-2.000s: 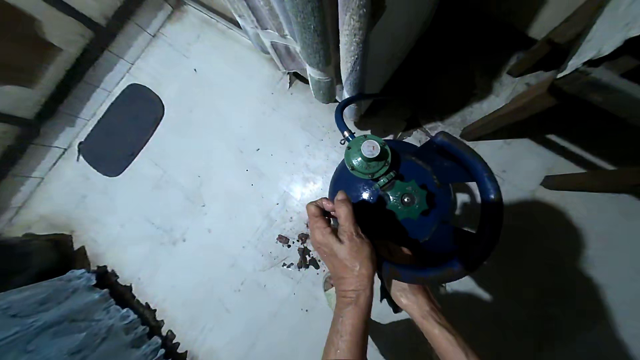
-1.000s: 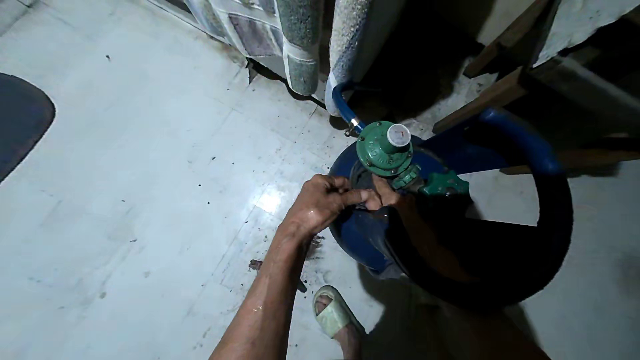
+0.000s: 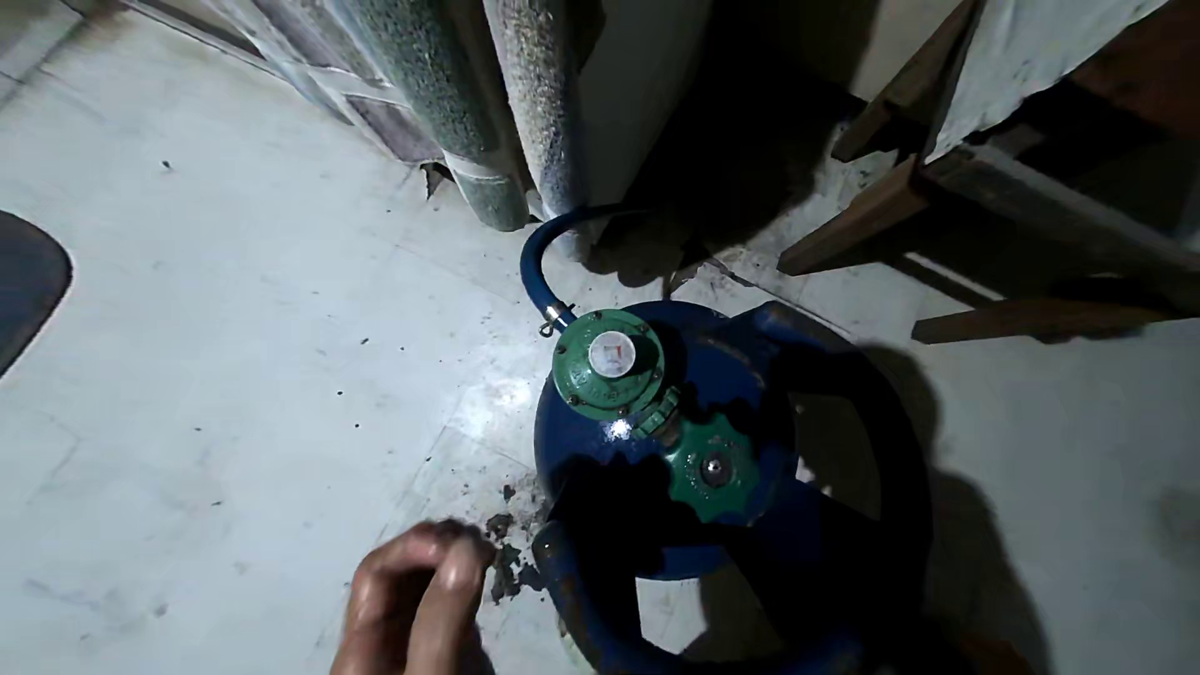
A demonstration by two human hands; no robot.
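Note:
A blue gas cylinder [image 3: 689, 375] stands upright on the floor with a thick collar handle [image 3: 895, 450] around its top. A green gas regulator [image 3: 607, 366] sits on its valve, beside a green valve handwheel [image 3: 717, 467]. From the regulator a blue hose [image 3: 536, 267] with a metal clamp [image 3: 557, 316] curves up and back. My left hand [image 3: 412, 595] is left of the collar, apart from it, thumb and forefinger drawn together; whether something small is between them is not visible. My right hand is not clearly visible; something dim shows at the bottom right edge.
Patterned cloth [image 3: 441, 112] hangs behind the cylinder. Wooden furniture legs [image 3: 862, 216] stand at the upper right. Dark crumbs of debris [image 3: 503, 562] lie on the pale floor [image 3: 234, 375] beside the cylinder. A dark mat [image 3: 28, 286] is at the left edge.
Both hands were together at the cylinder top and regulator; my left hand has moved away to the lower left, and my right hand has left the regulator.

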